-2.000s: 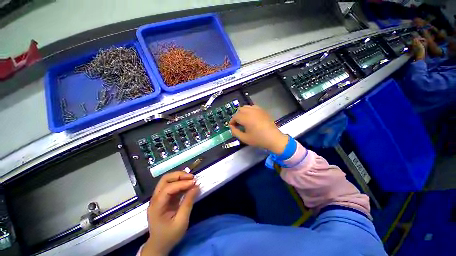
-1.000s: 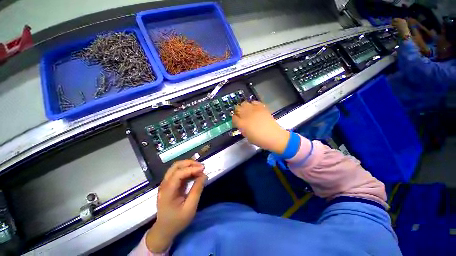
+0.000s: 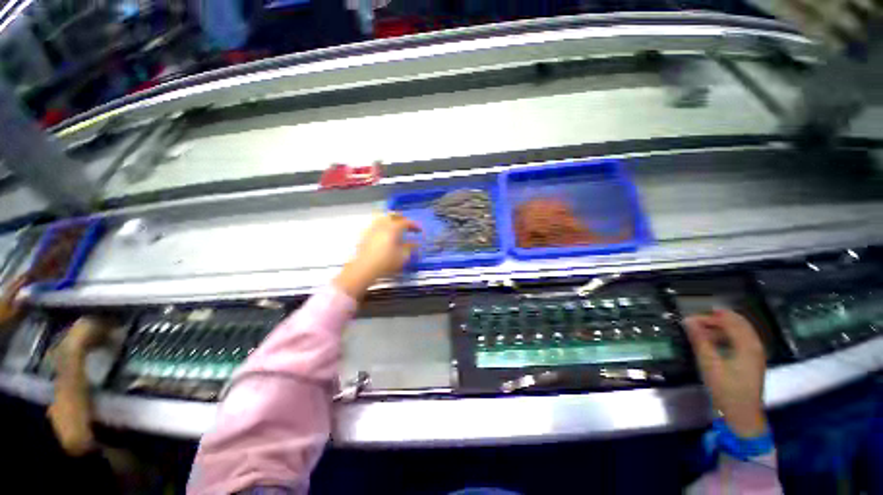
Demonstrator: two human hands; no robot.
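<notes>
My left hand (image 3: pixel 380 253) reaches to the left edge of the left blue bin (image 3: pixel 453 259), which holds grey leaded components (image 3: pixel 467 218). Its fingers are blurred, and I cannot tell whether they hold a piece. My right hand (image 3: pixel 728 360), with a blue wrist strap (image 3: pixel 741 442), is raised at the right end of the black board carrier (image 3: pixel 465 372). Its fingertips are close together; whether they hold anything is not clear. The green circuit board (image 3: pixel 571 354) in the carrier bears a row of dark parts. The right blue bin (image 3: pixel 639 208) holds orange leaded components (image 3: pixel 552 223).
A red holder (image 3: pixel 350 175) stands on the ledge behind the bins. More boards in carriers lie left (image 3: pixel 189 343) and right (image 3: pixel 837 314). Another person's hands (image 3: pixel 77 363) are at the far left, near another blue bin (image 3: pixel 89 242). The metal conveyor rail (image 3: pixel 503 417) runs in front.
The view has swung left. My left hand has moved from the carrier's front edge up to the left bin. My right hand has come off the board to its right end.
</notes>
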